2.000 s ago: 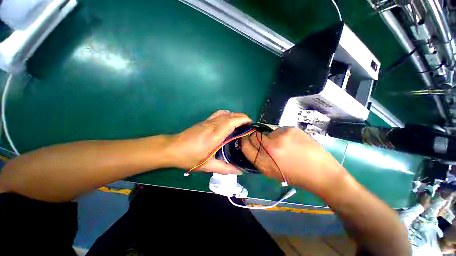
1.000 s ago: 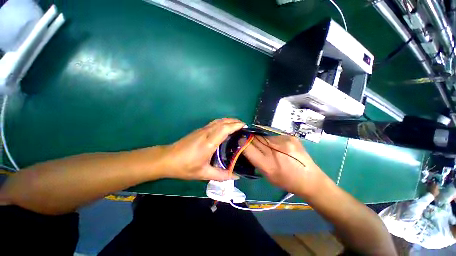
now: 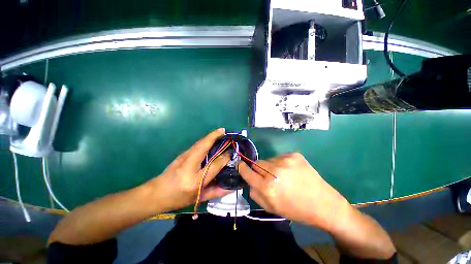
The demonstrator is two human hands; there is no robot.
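Observation:
The round camera housing (image 3: pixel 249 148) stands at the bench's near edge, its open end up, showing black inside. Its white base (image 3: pixel 228 204) is at the near side. My left hand (image 3: pixel 183 178) holds the housing's left side, fingertips at the rim and inside. My right hand (image 3: pixel 289 188) has its thumb and fingers at the housing's opening, by a red wire. Red, yellow and orange wire leads (image 3: pixel 202 180) hang over the left side with a small plug at the end. A thin dark lead hangs down over the base. What the right fingertips pinch is too small to tell.
The white screw feeder (image 3: pixel 294 72) stands ahead to the right. The black electric screwdriver (image 3: pixel 403 93) lies right of it, its tip end near the feeder's front. White camera units (image 3: pixel 32 111) with cords stand at left. A metal rail (image 3: pixel 155 37) crosses behind.
The view has turned and shifted, so the feeder appears upright. The housing is seen more from above. Wires now hang left and down over the base. My right fingers have drawn back towards the housing's right rim.

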